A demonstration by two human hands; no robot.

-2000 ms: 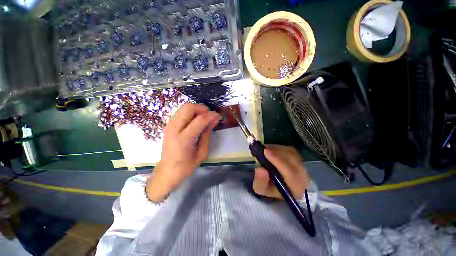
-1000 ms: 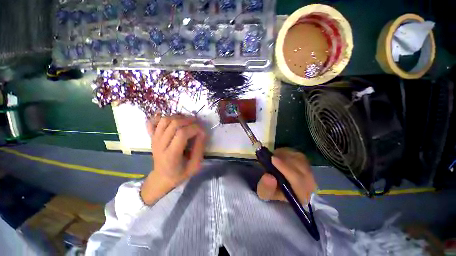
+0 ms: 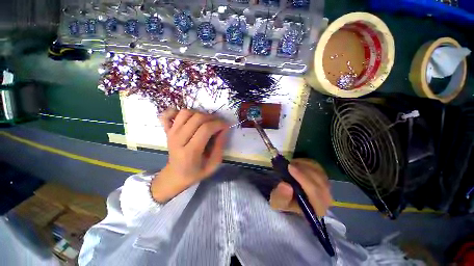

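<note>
A round bluish circuit board (image 3: 253, 113) sits at the left end of the red-brown block (image 3: 270, 115) on the white sheet. My right hand (image 3: 304, 188) holds the black soldering iron (image 3: 293, 183); its metal tip touches or nearly touches the board's lower edge. My left hand (image 3: 193, 148) is left of the block, fingers pinched on a thin silver solder wire (image 3: 238, 124) that reaches toward the tip. The wire also shows stretching left from the sheet. The joint itself is too small to make out.
Behind lie a heap of silver parts with red leads (image 3: 156, 78), black lead wires (image 3: 254, 85) and a clear blister tray (image 3: 208, 49). To the right are a cream tape roll (image 3: 382, 44), a tan tape roll (image 3: 420, 67), a black fan (image 3: 366, 148) and a blue bin (image 3: 442, 9).
The view has shifted, so the bench things sit further right. My left hand has come off the block's board since the first frame, then brought the solder wire toward the iron tip.
</note>
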